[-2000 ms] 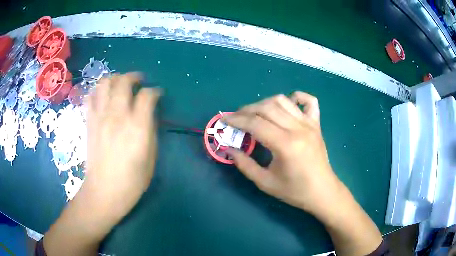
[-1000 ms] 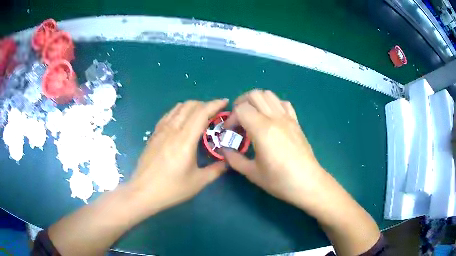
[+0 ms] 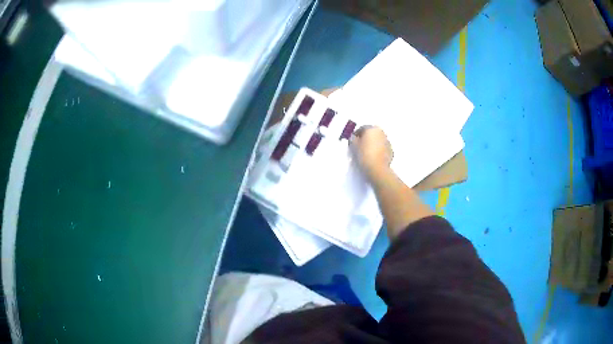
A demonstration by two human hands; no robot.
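My right hand [image 3: 374, 149] reaches out over white sheets beside the bench. Its fingertips are at a small dark-red bundle of wired modules [image 3: 348, 130]; the fingers are small and blurred, so I cannot tell whether they grip it. Several more dark-red bundles [image 3: 287, 141] lie in rows on the white sheet or tray [image 3: 329, 195], with small white parts between them. My left hand is not in view.
Stacked white trays or foam sheets [image 3: 195, 87] lie on the green bench [image 3: 134, 208] at upper left. The bench edge runs steeply between bench and sheets. Another white sheet [image 3: 417, 101] lies behind my hand. Cartons [image 3: 577, 252] stand on the blue floor at right.
The view has swung right, away from the orange-red housing and the disc heap. My right hand has left the housing and is at the bundles. My left hand has gone out of view.
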